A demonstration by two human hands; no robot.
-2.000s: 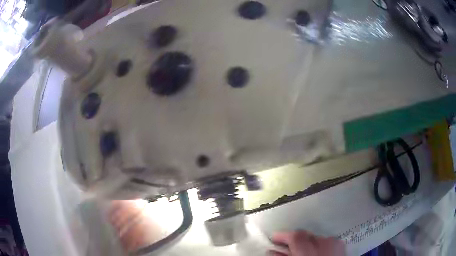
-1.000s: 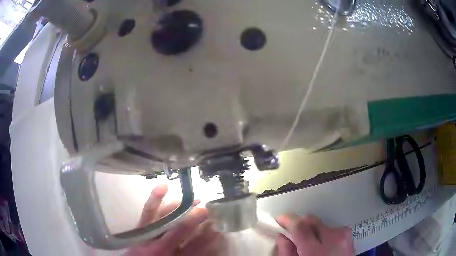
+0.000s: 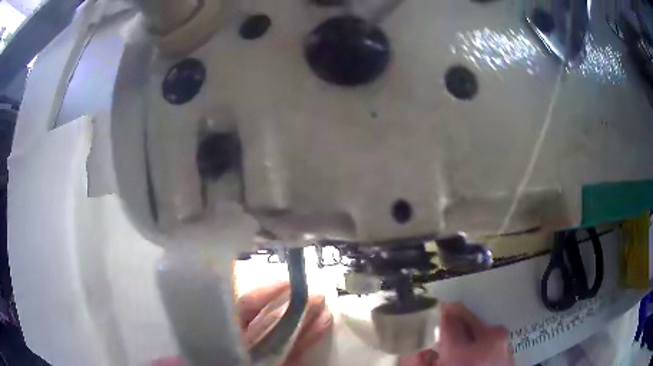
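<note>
The off-white sewing machine head [image 3: 308, 136] with black plugs fills most of the view. Cream fabric [image 3: 351, 343] lies below it, brightly lit near the needle area. My left hand [image 3: 286, 322] is low on the fabric, partly hidden behind the pale curved loop [image 3: 297, 300]; its fingers point toward the needle area. My right hand [image 3: 476, 339] is at the fabric right of the tension knob [image 3: 406, 322], its fingers curled and its fingertips partly hidden. Blur and the machine parts hide whether either hand grips the fabric. The needle tip is hidden.
Black-handled scissors [image 3: 571, 268] lie right of the needle area. A yellow box [image 3: 636, 250] and a green strip [image 3: 617, 203] are at the right edge. A printed ruler scale [image 3: 558, 325] runs along the table front. Pale fabric [image 3: 50, 243] lies at the left.
The view has shifted, so the machine head looks closer and further right. My left hand's fingers have come together beside the loop. More of my right hand's fingers is hidden by the knob.
</note>
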